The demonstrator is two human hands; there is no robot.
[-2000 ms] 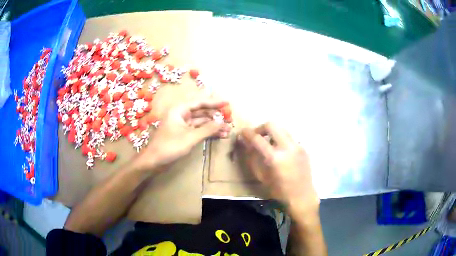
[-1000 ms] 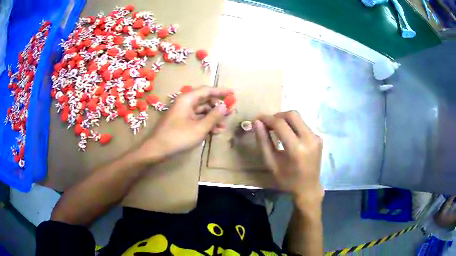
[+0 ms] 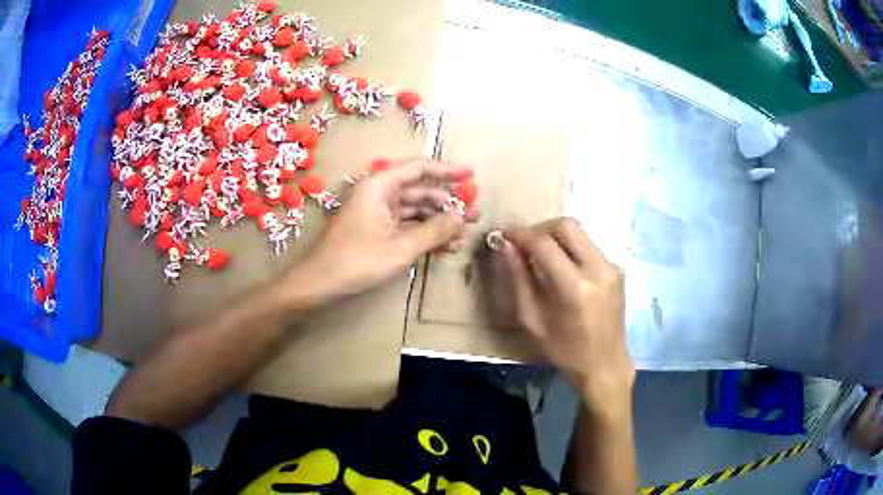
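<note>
My left hand (image 3: 392, 227) holds a small figure with a red head (image 3: 467, 191) and pale limbs between thumb and fingers, above the left part of the small cardboard pad (image 3: 455, 300). My right hand (image 3: 566, 285) is just right of it, thumb and index fingertips closed on a small pale ring-like part (image 3: 495, 240). The two hands are apart. A heap of red-and-white figures (image 3: 218, 135) lies on the large cardboard sheet (image 3: 339, 358) to the left. What the right hand's curled fingers cover is hidden.
A blue tote (image 3: 82, 218) with more figures stands at the far left. A shiny metal benchtop (image 3: 668, 242) and grey metal housing (image 3: 823, 232) are at right. Light-blue pieces (image 3: 808, 53) lie on the green surface (image 3: 668, 39). A blue stool (image 3: 760, 398) stands below right.
The head view has shifted. The right hand has turned, and the pale ring now shows at its fingertips. The left hand keeps the red-headed figure. Another red-headed figure now shows behind the left hand.
</note>
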